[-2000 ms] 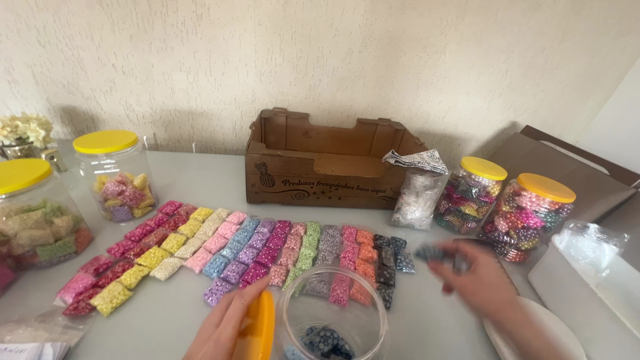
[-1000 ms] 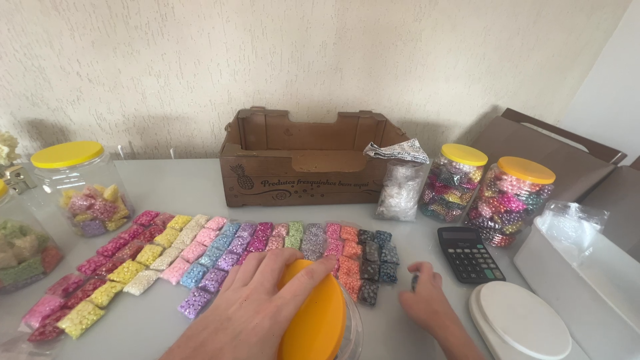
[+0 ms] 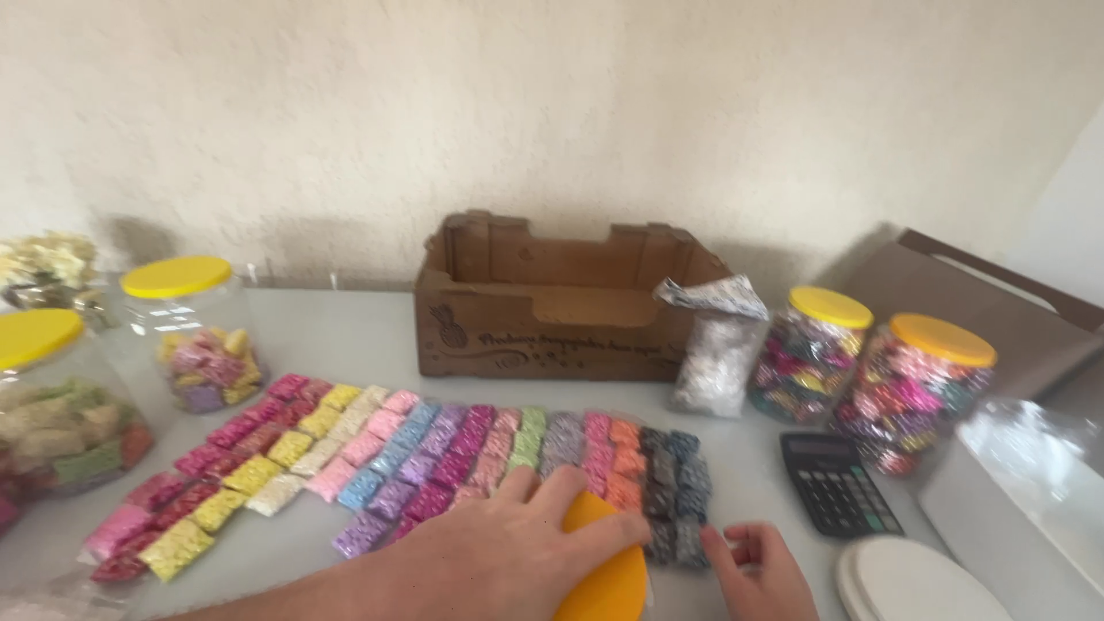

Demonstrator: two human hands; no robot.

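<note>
My left hand [image 3: 517, 552] is spread over an orange-yellow jar lid [image 3: 608, 569] at the bottom centre, its fingers on the lid's top and edge. The jar body beneath is almost wholly hidden. My right hand [image 3: 759, 569], fingers curled, is at the lower end of a column of dark blue-grey bead packets [image 3: 690, 492], its fingertips at the lowest packet; whether it grips that packet I cannot tell. Columns of small bead packets, sorted by colour, lie side by side: yellow [image 3: 250, 479], pink [image 3: 362, 448], blue [image 3: 388, 466], purple, green, orange [image 3: 625, 461] and others.
Behind stands a cardboard crate [image 3: 552, 345]. Lidded jars of packets stand left [image 3: 203, 371] and right [image 3: 811, 354], with a clear bag [image 3: 716, 362] beside the crate. A calculator [image 3: 841, 487], round white scale [image 3: 923, 582] and white bin [image 3: 1009, 517] are at right.
Two seconds ago my right hand held a dark packet above the table and the jar stood uncovered, my left hand holding the lid beside it. The lid now lies over the jar under my left hand.
</note>
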